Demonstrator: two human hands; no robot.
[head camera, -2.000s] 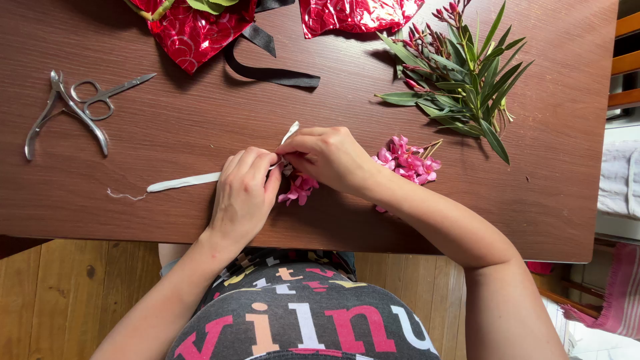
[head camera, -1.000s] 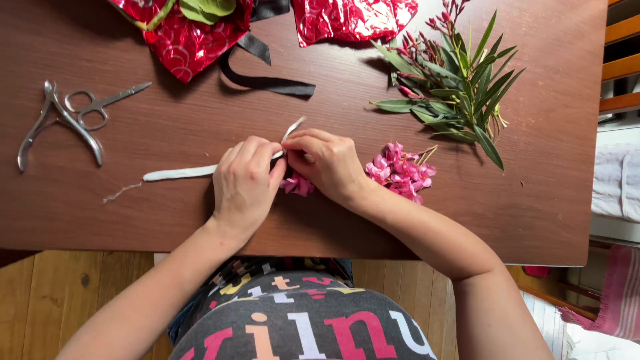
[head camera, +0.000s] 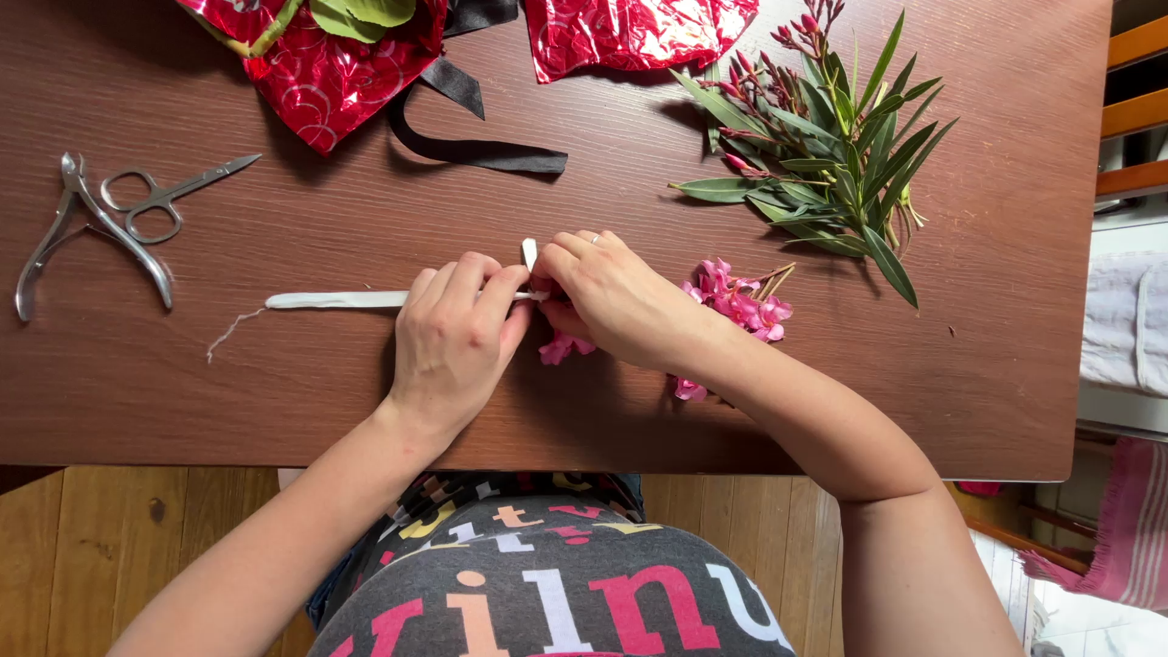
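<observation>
A white fabric strip with a frayed thread at its left end runs under my left hand, whose fingers pinch it near its right part. My right hand meets the left at the fingertips, closed around the strip close to its upturned white end. Below the right fingers, pink blossoms show; their stems are hidden by my hands. Just right of my right wrist lies a bunch of pink oleander flowers with thin stems, partly covered by the forearm.
Metal cuticle nippers and small scissors lie at the left. Red patterned foil wrap, a black ribbon and more red foil are at the back. Leafy oleander sprigs lie back right. The wooden table's front edge is near my body.
Both hands stay together at the strip, with only small finger shifts. The strip's upper end stands more upright than one second ago.
</observation>
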